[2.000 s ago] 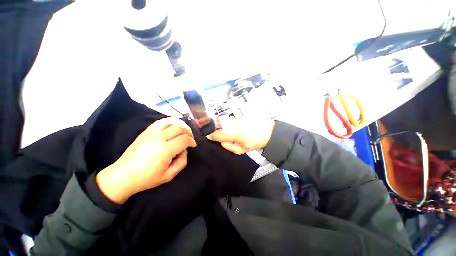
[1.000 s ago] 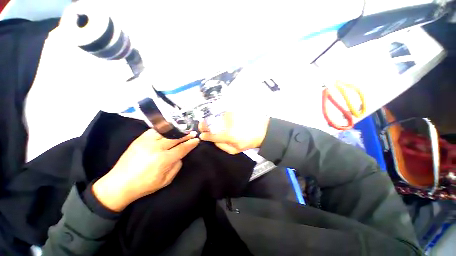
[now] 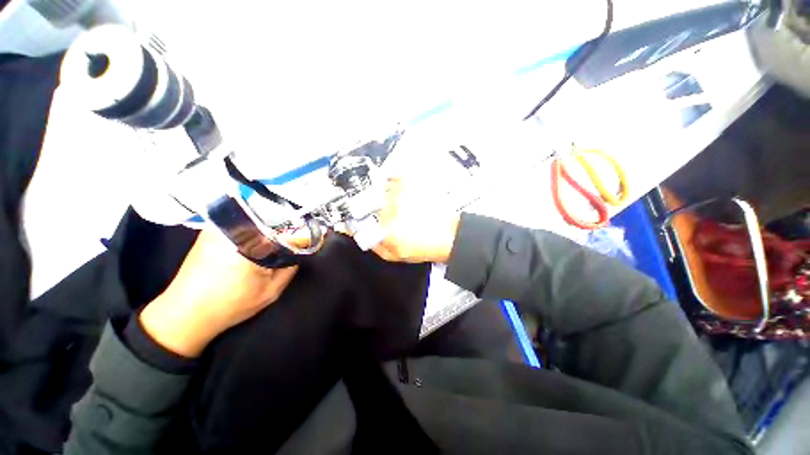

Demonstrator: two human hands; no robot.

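The black garment (image 3: 302,329) lies over the table's front edge and heaps to the left, below the presser foot and needle (image 3: 333,216). My left hand (image 3: 222,280) lies on the garment left of the needle, its fingertips partly hidden behind the curved dark strap-like part under the lamp; the hand presses the cloth. My right hand (image 3: 408,227) is just right of the needle, fingers bent at the metal parts by the garment's edge. Glare washes it out, so its grip is unclear. The white sewing machine (image 3: 373,62) stands behind.
The machine lamp (image 3: 146,84) hangs at upper left. Scissors with red-orange and yellow handles (image 3: 582,197) lie on the right. A dark control panel (image 3: 666,44) is at upper right. A blue crate (image 3: 653,244) and a bag with dark red contents (image 3: 724,267) are at lower right.
The view has shifted, and the lamp and needle area appear further left. My left fingertips, visible pinching near the needle before, are now partly hidden behind the strap-like part. My right hand stays beside the needle.
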